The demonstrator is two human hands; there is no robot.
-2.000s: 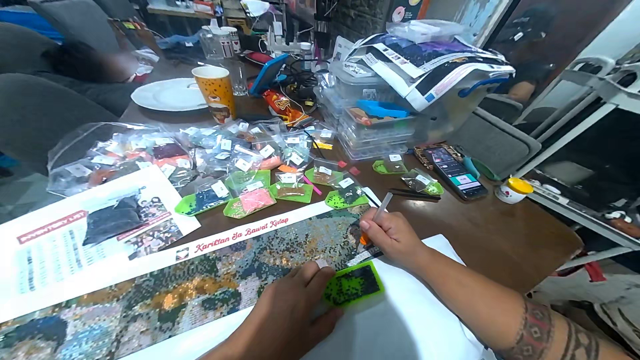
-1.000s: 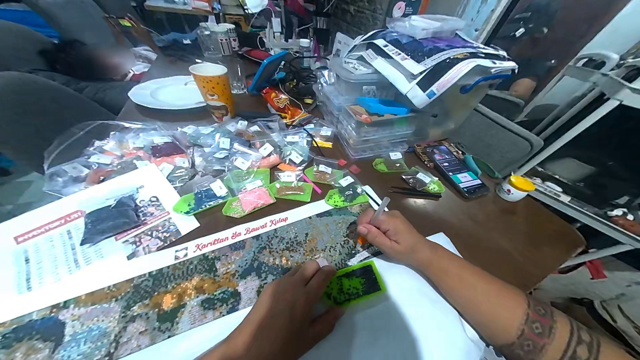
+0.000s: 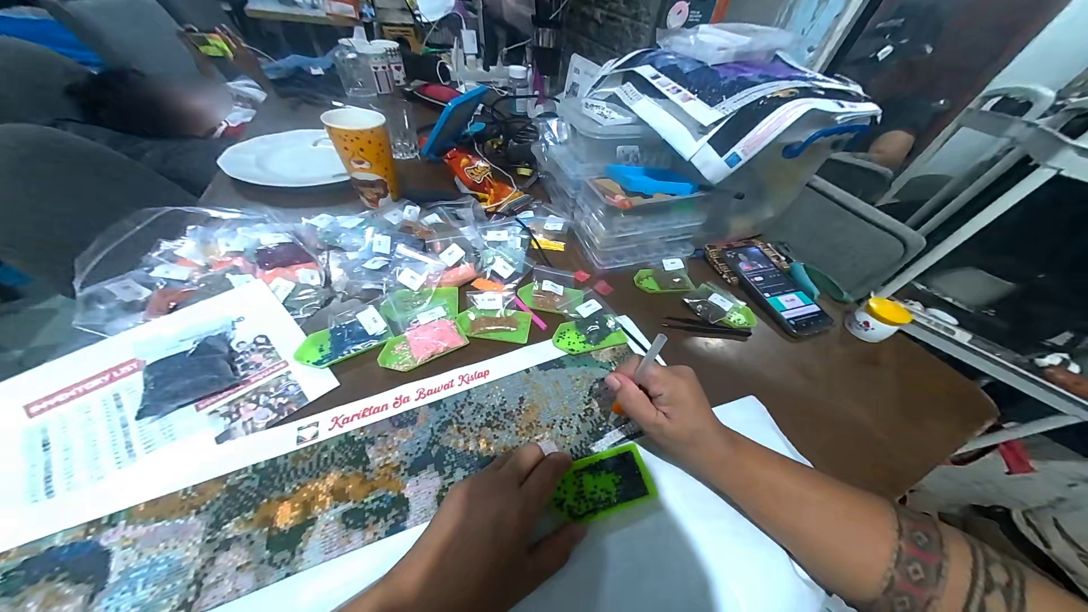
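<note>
A diamond painting canvas [image 3: 340,501] with a printed white border lies across the brown table. My right hand [image 3: 667,404] grips a pale applicator pen [image 3: 652,355], its lower end hidden by the fingers, over the canvas's right part. My left hand [image 3: 501,518] rests on the canvas, thumb and fingers at the left edge of a green plastic tray [image 3: 605,483] holding dark beads. That tray sits just below my right hand. Beyond the canvas border lie several green trays with small bead packets, one with pink beads [image 3: 432,340].
A printed sheet [image 3: 59,450] bears a dark pouch [image 3: 189,374]. Bagged beads [image 3: 374,255], a plate [image 3: 280,159] and a paper cup [image 3: 361,153] stand behind. Stacked plastic boxes [image 3: 637,225], a phone [image 3: 778,289], black tweezers [image 3: 707,329] and a yellow-lidded jar [image 3: 878,320] are at right. Someone reclines at upper left.
</note>
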